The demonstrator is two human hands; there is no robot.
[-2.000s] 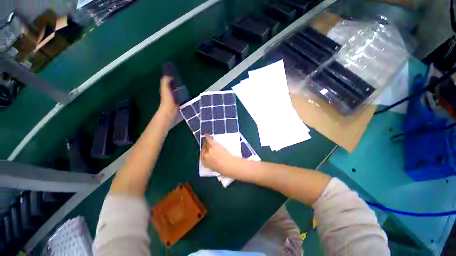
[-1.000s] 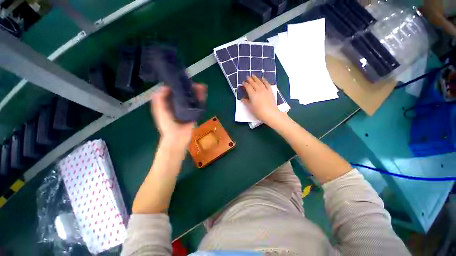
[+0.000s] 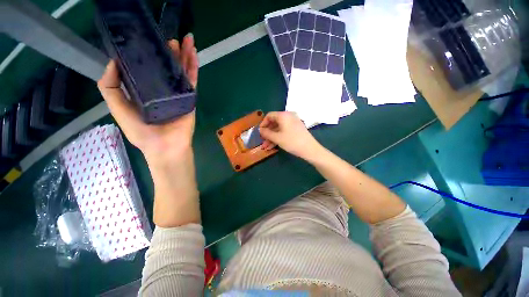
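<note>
My left hand (image 3: pixel 154 125) holds a long black plastic housing (image 3: pixel 148 64) from below, its hollow inside facing up and its flat end towards me. My right hand (image 3: pixel 284 133) pinches an adhesive pad (image 3: pixel 252 137) over the recess of the orange jig (image 3: pixel 231 152); the pad looks light grey and shiny on its visible side. Whether the pad touches the recess, I cannot tell. The pad sheet (image 3: pixel 319 43) with dark squares and a bare white lower part lies behind my right hand, on another such sheet.
White liner sheets (image 3: pixel 387 64) lie to the right, beside brown cardboard (image 3: pixel 432 87) and a clear blister tray (image 3: pixel 493 43) with black housings. Dotted sheets (image 3: pixel 104 191) and a crumpled plastic bag (image 3: pixel 52 203) lie left. Black housings (image 3: pixel 55 104) stand on the conveyor. A red-handled thing (image 3: pixel 211 267) is near my lap.
My left hand has brought the housing from beside the conveyor nearer to me and turned it. My right hand has left the pad sheet with a pad and moved to the orange jig. The view has shifted.
</note>
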